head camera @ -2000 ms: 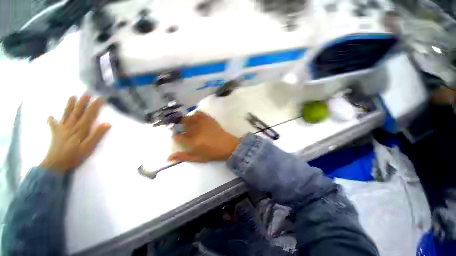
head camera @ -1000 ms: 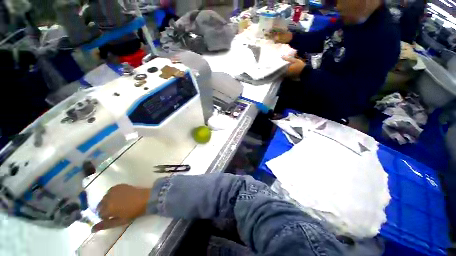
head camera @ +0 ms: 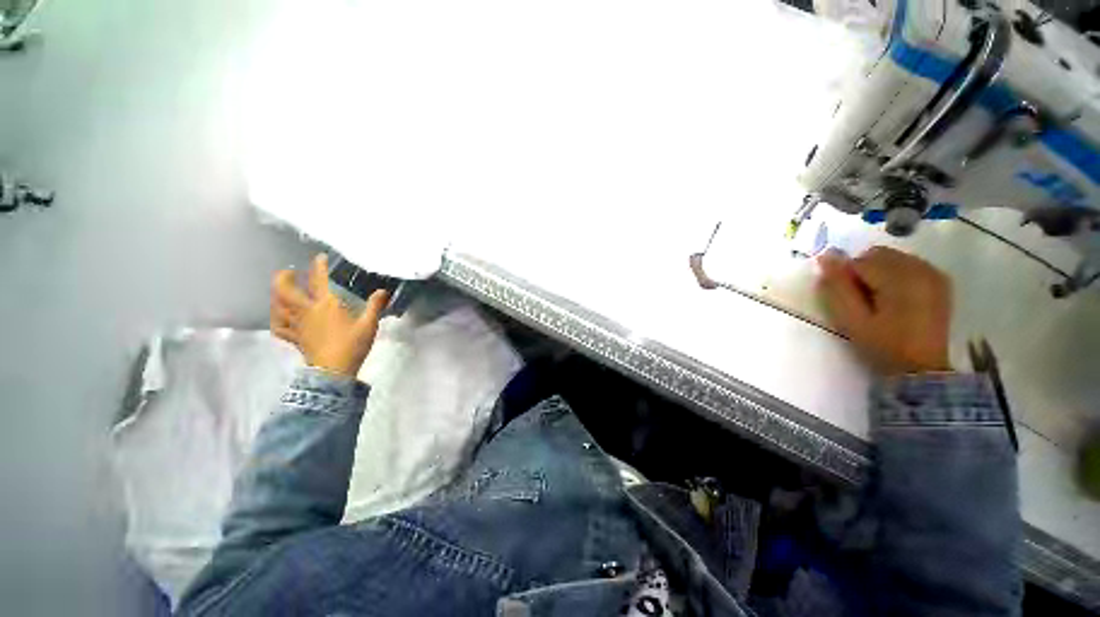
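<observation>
The white sewing machine [head camera: 965, 121] with blue stripes stands at the upper right, its presser foot area lit. My right hand [head camera: 890, 304] is on the bed just right of the needle, fingers curled and slightly blurred; whether it holds something cannot be told. My left hand [head camera: 326, 321] is off the table's front left edge, fingers apart and empty, above white fabric [head camera: 422, 404] at my lap's left side. Black thread snips [head camera: 992, 383] lie beside my right cuff, partly hidden by the sleeve.
A ruler strip [head camera: 639, 357] runs along the front edge of the white table [head camera: 555, 157]. A small dark curved piece [head camera: 702, 271] is at the bed corner. A green round fruit [head camera: 1089, 466] is cut off at the right edge. A grey partition [head camera: 72, 289] stands left.
The view has swung left from the crate and the other person. My left hand, flat on the table two seconds ago, is now beyond its front edge. My right hand remains near the needle.
</observation>
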